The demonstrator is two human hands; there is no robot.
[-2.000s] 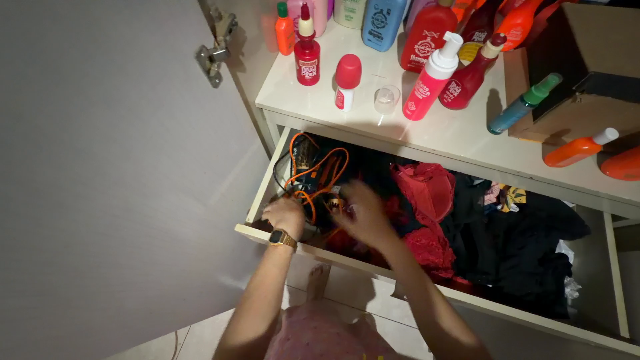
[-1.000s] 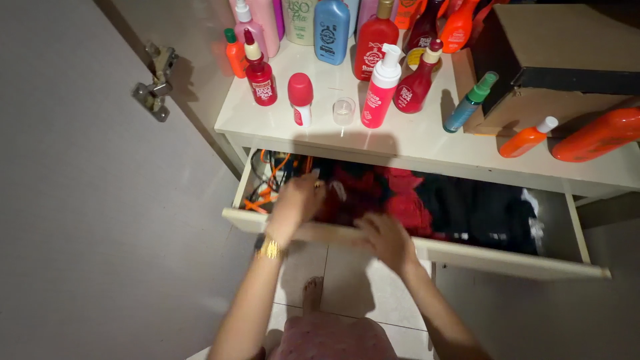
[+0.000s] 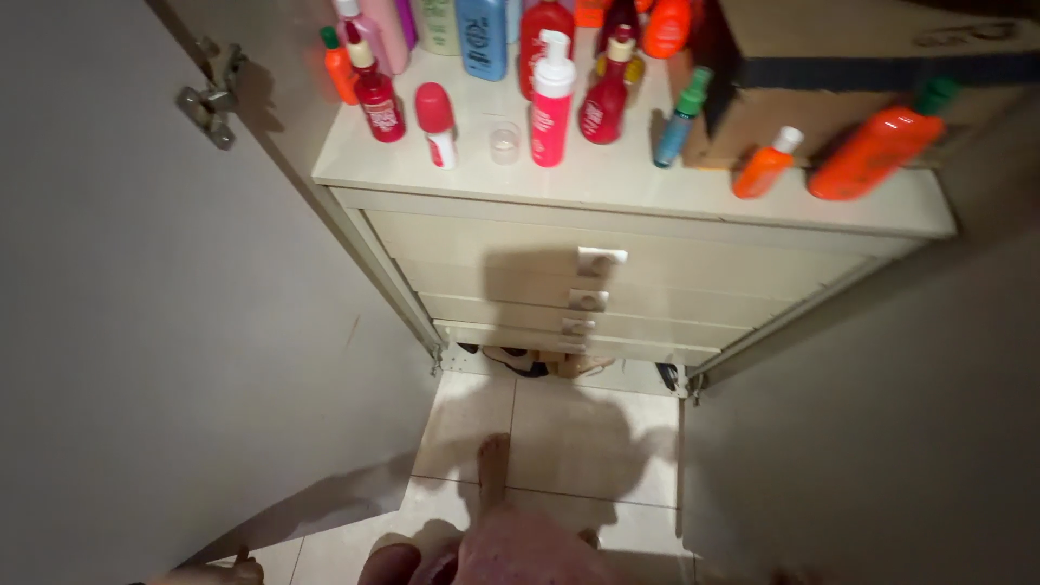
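My left hand (image 3: pixel 219 571) shows only in part at the bottom left edge, beside the lower edge of the left cabinet door (image 3: pixel 244 325); whether it holds anything cannot be seen. I cannot make out my right hand. Ahead, the cream top drawer (image 3: pixel 471 236) is closed, with a metal handle (image 3: pixel 601 262) on its front. Several closed drawers lie below it. On the cabinet top (image 3: pixel 601 183) stand a pink pump bottle (image 3: pixel 551 122), a red-capped roll-on (image 3: pixel 436 122), a clear cap (image 3: pixel 504 144) and a red dropper bottle (image 3: pixel 379 106).
More bottles, among them a blue bottle (image 3: pixel 483 41), stand behind. A cardboard box (image 3: pixel 821 122) is at the right, with an orange bottle (image 3: pixel 877 154) before it. Shoes (image 3: pixel 520 359) lie under the drawers. The right door (image 3: pixel 861 390) stands open. A bare foot (image 3: pixel 492 455) is on the tiled floor.
The top drawer, open with clothes and cables inside in both earlier frames, is now closed. My hands have left it; the left is now at the bottom left edge.
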